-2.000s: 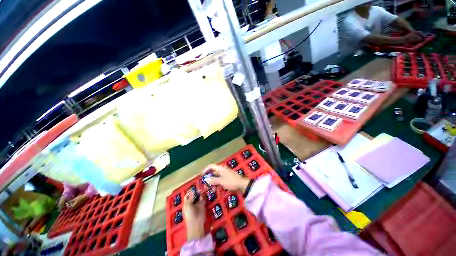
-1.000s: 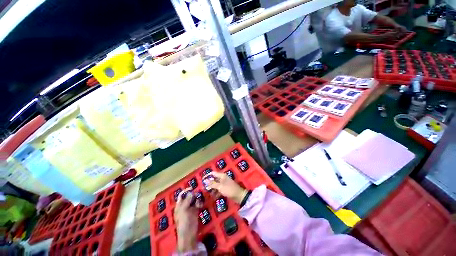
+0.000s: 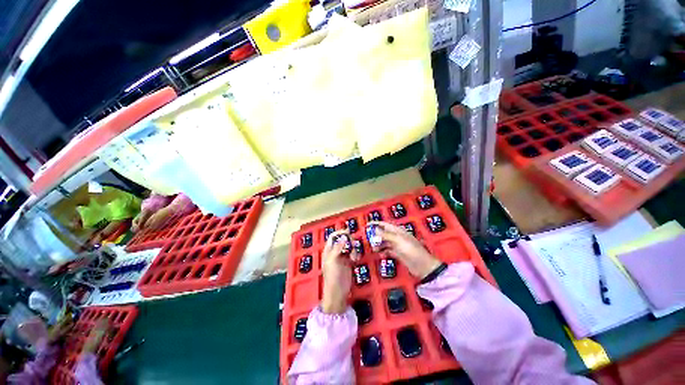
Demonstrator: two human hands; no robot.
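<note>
A large red-orange tray (image 3: 379, 307) with square pockets lies under both my hands. Small dark square smartwatch units sit in many pockets, such as the unit (image 3: 387, 268) showing white marks and the dark-screened unit (image 3: 409, 341) near the front. My left hand (image 3: 337, 269) holds a smartwatch unit (image 3: 343, 243) between finger and thumb above the tray. My right hand (image 3: 405, 250) holds another smartwatch unit (image 3: 373, 231) at its fingertips, just right of the left hand. The fingers partly hide both units.
A metal upright (image 3: 481, 128) stands behind the tray's right corner. Yellow sheets (image 3: 323, 98) hang in front. Right are a record sheet (image 3: 578, 274) with pen and a tray of white cards (image 3: 623, 153). Another red tray (image 3: 203, 248) and another person's hands (image 3: 161, 213) are at left.
The view has swung left, so the tray and upright appear further right and more of the left bench shows. Both hands still hold units over the tray.
</note>
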